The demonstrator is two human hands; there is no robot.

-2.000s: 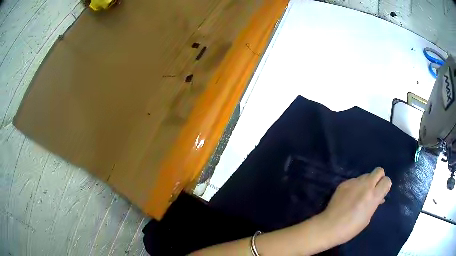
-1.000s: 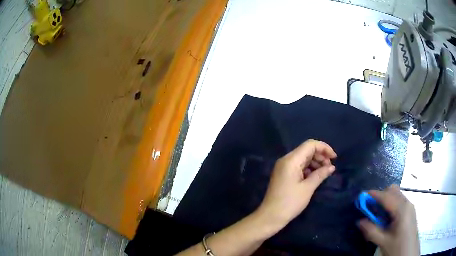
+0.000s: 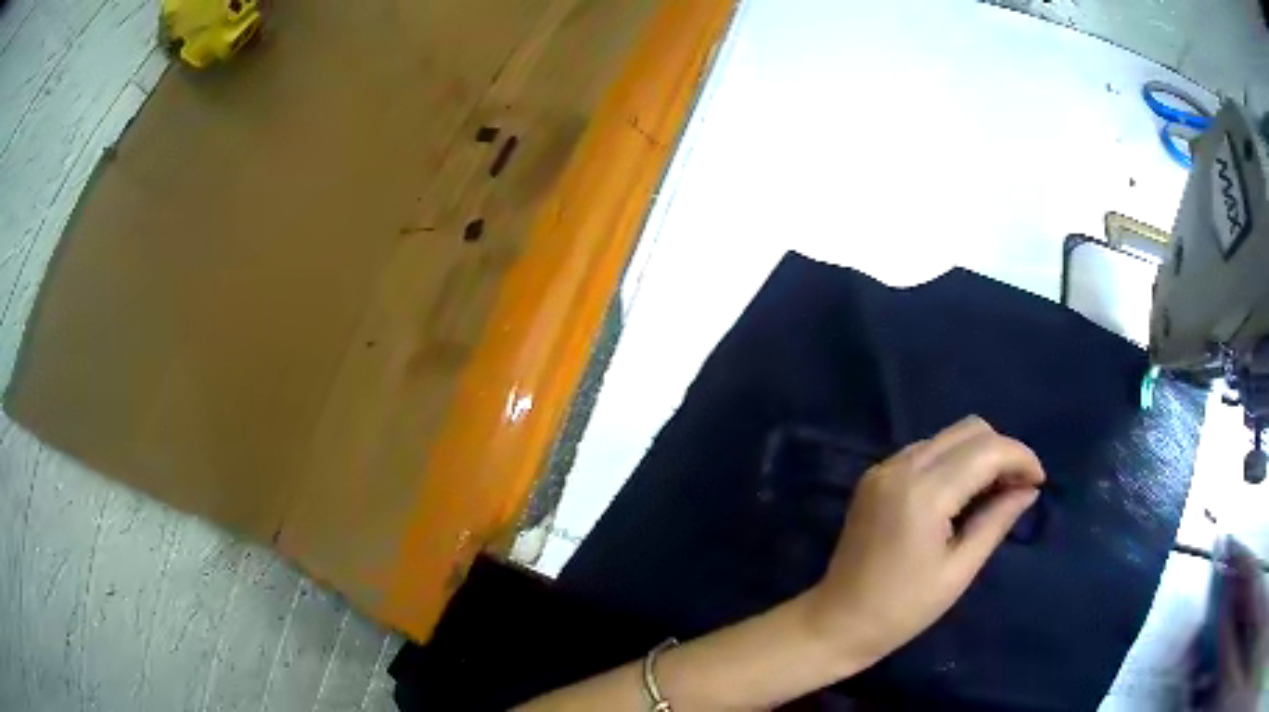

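Note:
A large dark cloth panel (image 3: 974, 348) lies flat on the white table, its right part under the machine head and shinier there. My left hand (image 3: 926, 536), bare with a bracelet, is over the middle of the panel. Its thumb and fingertips meet just above a small dark fold; I cannot tell if anything is pinched between them. My right hand (image 3: 1232, 640) is a blur at the lower right edge, right of the cloth and partly cut off. What it holds cannot be made out.
The sewing machine head (image 3: 1211, 264) stands at the right edge. Scissors with blue loops (image 3: 1176, 123) lie at the far right of the table (image 3: 863, 125). Brown cardboard (image 3: 265, 278) and an orange taped edge (image 3: 557, 292) are at left. A yellow object (image 3: 209, 28) is at top left.
One second ago my right hand held a blue tool over the lower right cloth; it has moved right, off the cloth. My left fingertips have closed together. The view has also shifted.

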